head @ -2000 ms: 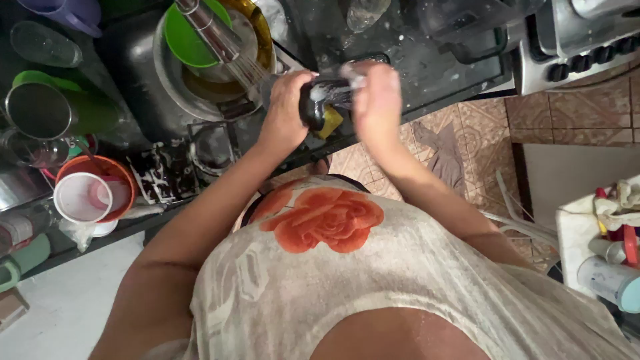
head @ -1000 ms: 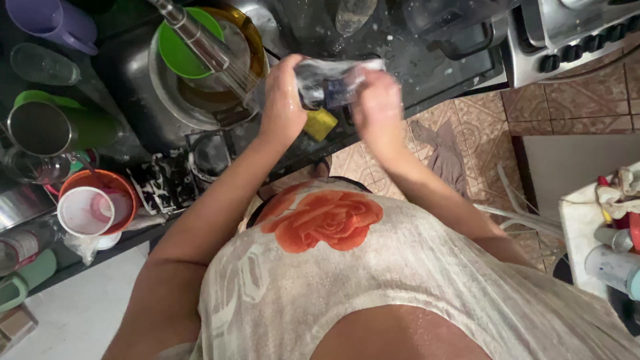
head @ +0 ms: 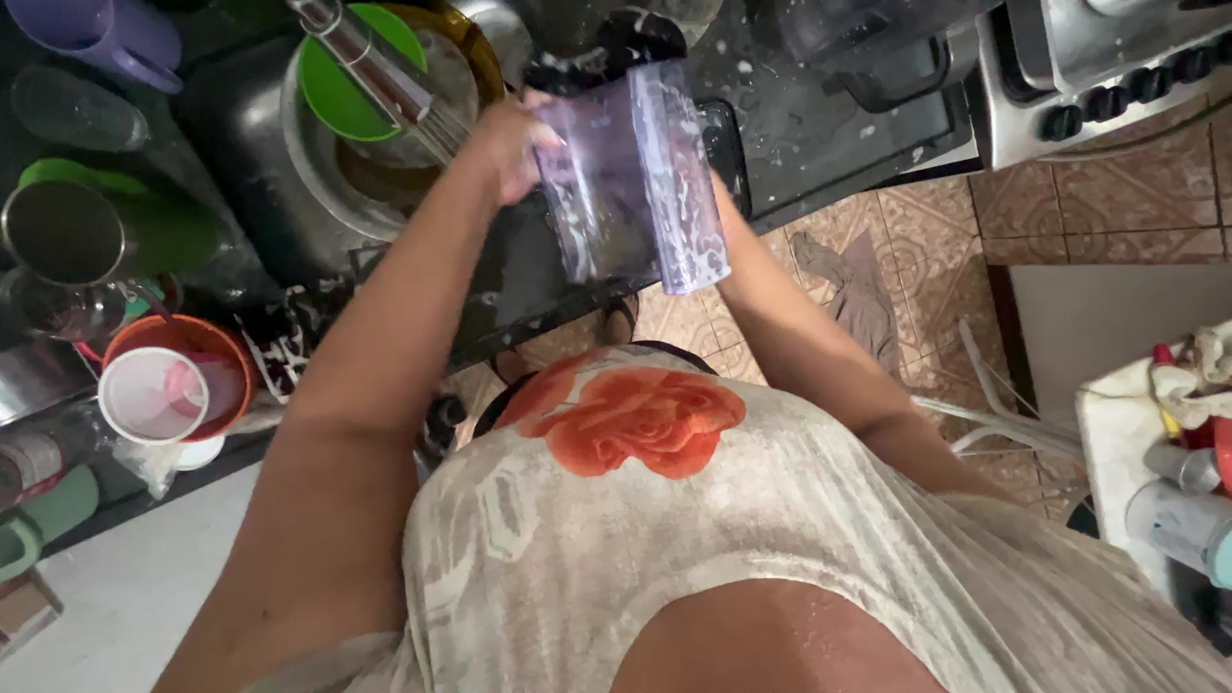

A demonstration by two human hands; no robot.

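Observation:
A translucent purple plastic container (head: 626, 183), streaked with soap suds, is held up between my hands over the counter's front edge. My left hand (head: 520, 149) grips its left side, thumb toward me. Behind its right side my right hand is hidden; only the wrist and forearm show, so its grip cannot be seen. A dark, sudsy item (head: 640, 38) lies just beyond the container's far end. Left of my left hand, a metal-handled whisk (head: 371, 72) leans across a green bowl (head: 332, 87) in a large metal pan (head: 313, 178) in the sink.
At the left stand a purple jug (head: 106, 38), a green cup with a metal rim (head: 125, 226) and a white cup inside an orange one (head: 226, 337). A stove (head: 1107, 77) is at the upper right. A table with jars (head: 1107, 462) stands at the lower right.
The purple container is now held upright in view, where earlier frames show a dark and clear sudsy item between my hands. The yellow sponge seen below my hands is no longer visible.

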